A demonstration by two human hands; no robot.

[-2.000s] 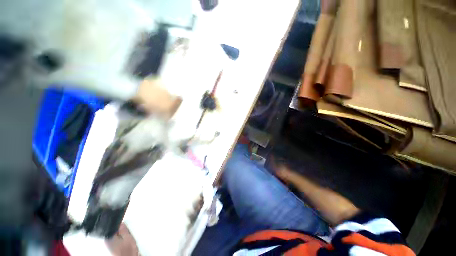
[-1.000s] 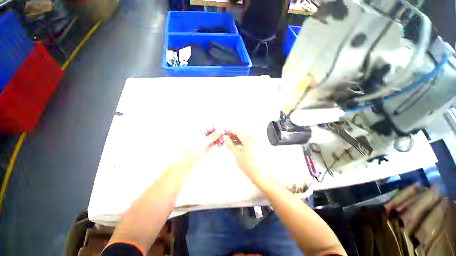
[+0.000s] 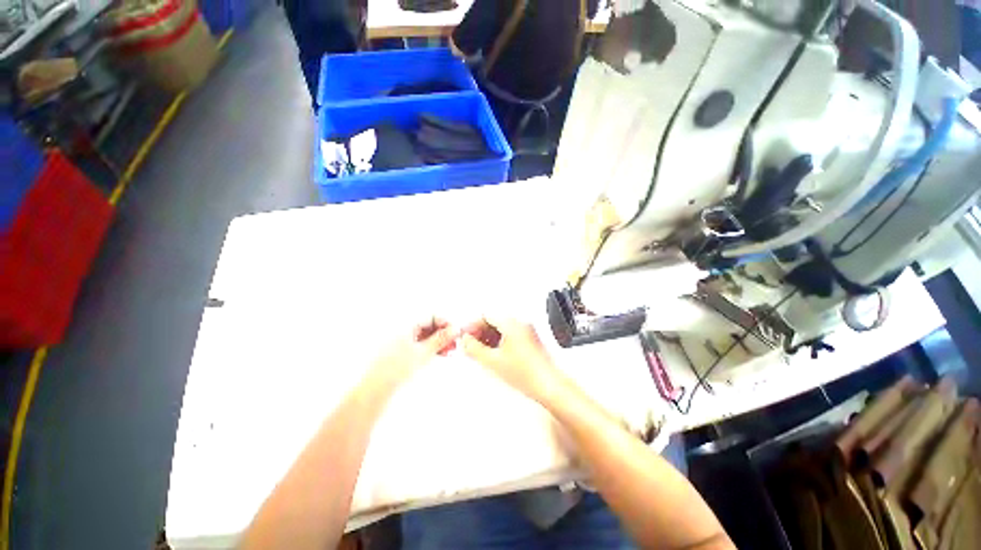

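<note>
My left hand (image 3: 426, 339) and my right hand (image 3: 503, 346) are close together over the white table (image 3: 290, 269), left of the sewing machine's dark cylinder bed (image 3: 602, 327). The fingers of both hands are bent and the fingertips nearly meet. Small reddish dark patches show at the fingertips. Glare hides whether a small thing or thread is held between them. No panel lies under my hands.
The white machine head (image 3: 667, 118) stands at the right. Pink-red snips (image 3: 658, 371) lie right of the cylinder bed. Brown panels (image 3: 898, 462) are stacked at the lower right. Blue bins (image 3: 414, 177) stand behind the table, with a person (image 3: 522, 54) beyond. A red bin (image 3: 54, 252) is at the left.
Since the earliest frame the view has swung from the machine and stacked panels to the table. Since one second ago, my hands remain together and sit slightly lower in view.
</note>
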